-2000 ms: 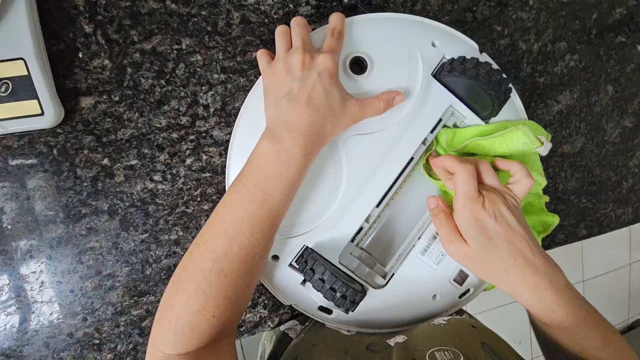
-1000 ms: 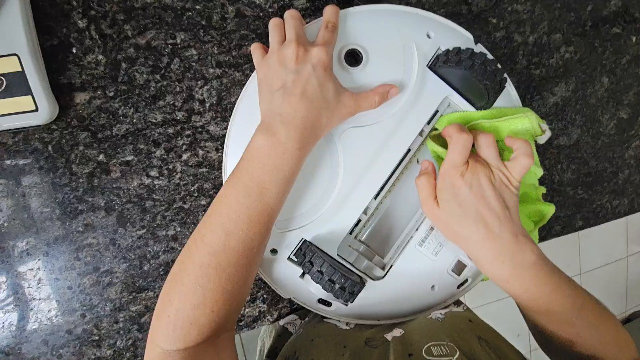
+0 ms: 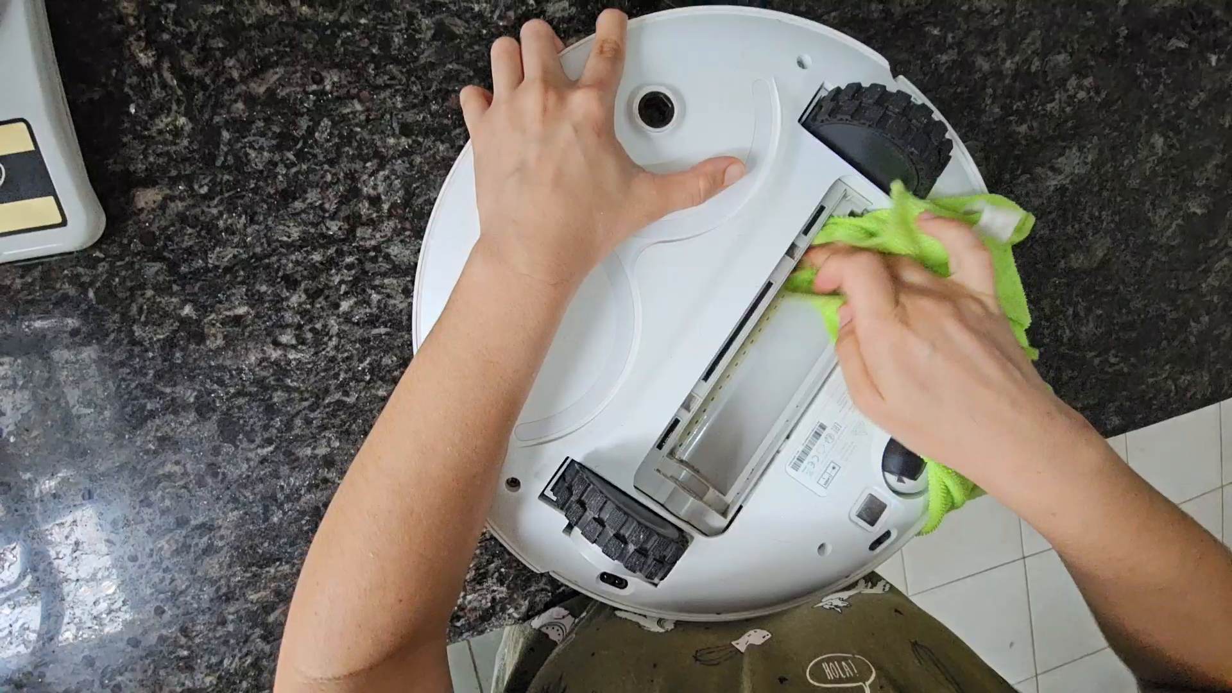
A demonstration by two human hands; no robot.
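A white robot vacuum cleaner lies upside down on a dark granite counter, showing two black treaded wheels, the upper right one and the lower left one. Between them runs its open brush slot, without a roller. My left hand rests spread on the upper left of the underside, fingers at the rim and thumb across the shell. My right hand grips a bright green cloth, its fingertips pressing the cloth into the upper part of the slot. Part of the cloth hangs behind the right wrist.
A white device with a black and yellow panel stands on the counter at the left edge. The vacuum's lower rim reaches the counter's near edge, close to my green patterned clothing. White floor tiles show at lower right.
My right hand, with the green cloth, has moved a little along the upper part of the slot, and its fingers now reach in over the slot's far edge. My left hand has stayed on the shell.
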